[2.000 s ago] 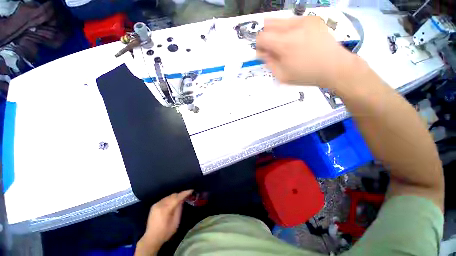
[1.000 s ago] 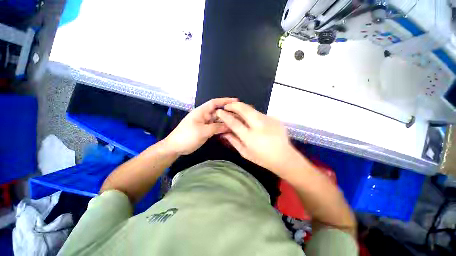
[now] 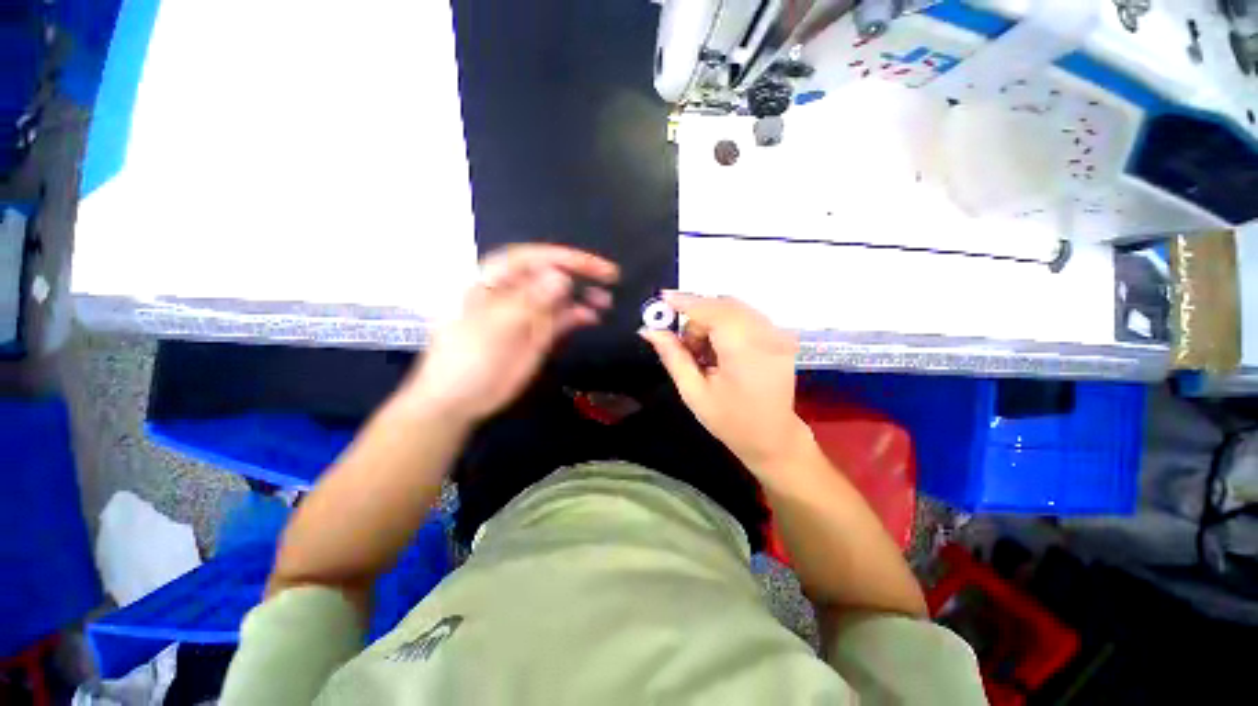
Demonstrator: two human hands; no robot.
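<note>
A small round metal bobbin [image 3: 660,316] is pinched between the thumb and fingertips of my right hand [image 3: 729,361], above the table's front edge. My left hand [image 3: 513,324] is just left of it, slightly blurred, fingers apart and pointing toward the bobbin without touching it; I see nothing in it. A black fabric panel [image 3: 566,152] lies on the white table under both hands and hangs over the front edge. Its right edge passes beside the needle area [image 3: 711,99] of the sewing machine.
The white machine head [image 3: 993,83] stands at the upper right. The white table [image 3: 276,166] has blue tape at its left end. Blue bins [image 3: 1055,448] are below both sides of the table. A red stool [image 3: 862,469] is right of my lap, partly hidden by my forearm.
My hands, together one second ago, are now apart, and the bobbin shows in my right fingertips. Two seconds ago my right hand was over the machine. The camera view has shifted.
</note>
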